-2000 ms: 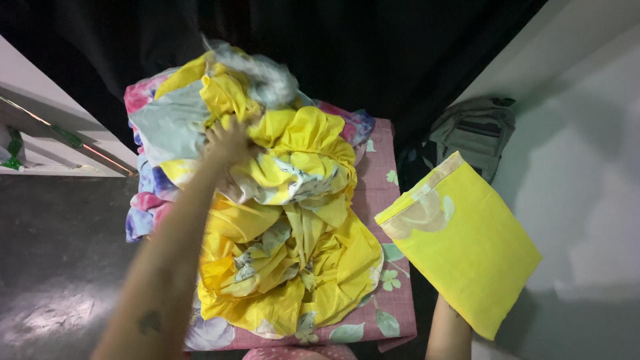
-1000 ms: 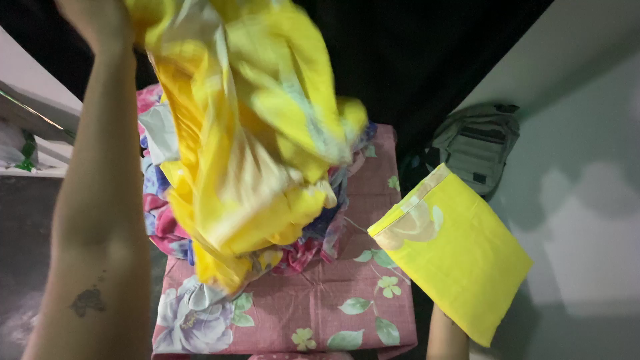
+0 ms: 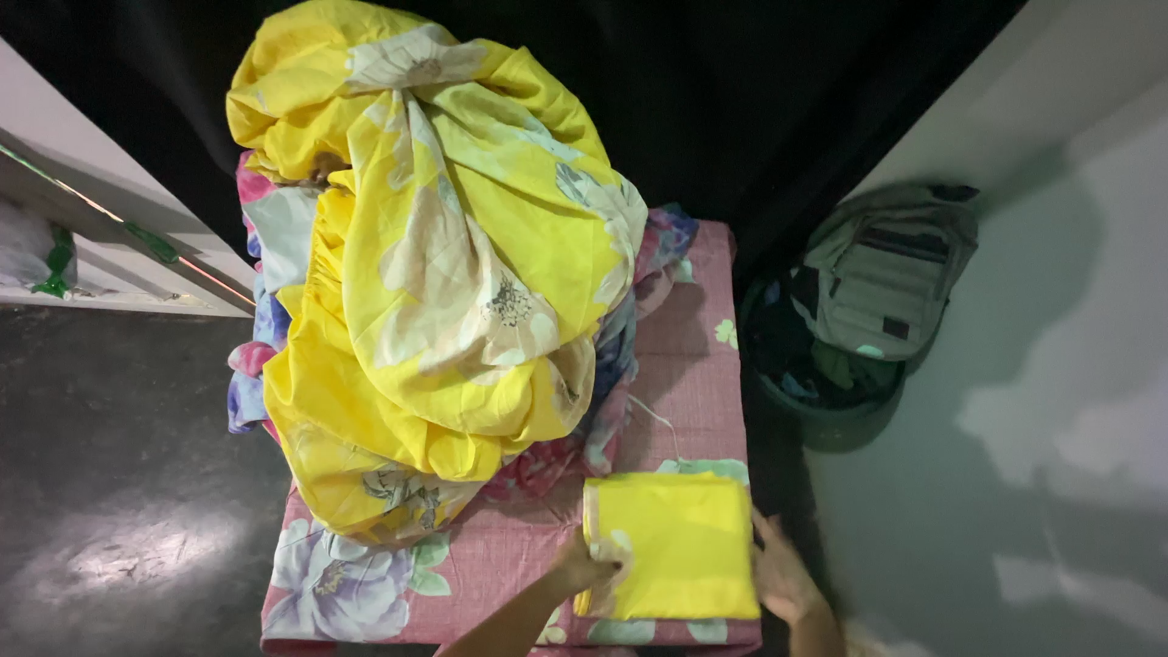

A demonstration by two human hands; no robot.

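Note:
A folded yellow cloth [image 3: 680,546] lies flat at the near right corner of a table with a pink floral cover [image 3: 511,584]. My left hand [image 3: 584,566] grips its left edge, thumb on top. At its right edge is my right hand [image 3: 783,570], fingers against the side and partly hidden behind it. A large crumpled yellow floral cloth with a gathered elastic edge [image 3: 474,274] is heaped on the left and far part of the table. Beneath it show pink and blue patterned cloth [image 3: 616,347] and a pale grey piece [image 3: 285,233].
On the right, a grey backpack [image 3: 881,283] rests on a dark round tub [image 3: 849,415] holding dark items, beside a pale wall. A black curtain [image 3: 693,100] hangs behind the table. At left stands a white frame [image 3: 137,287] with a plastic bag [image 3: 27,246].
My left hand has let go of the crumpled yellow cloth, which it held raised, and come to the folded one. The folded cloth has moved left from beside the table onto its near corner.

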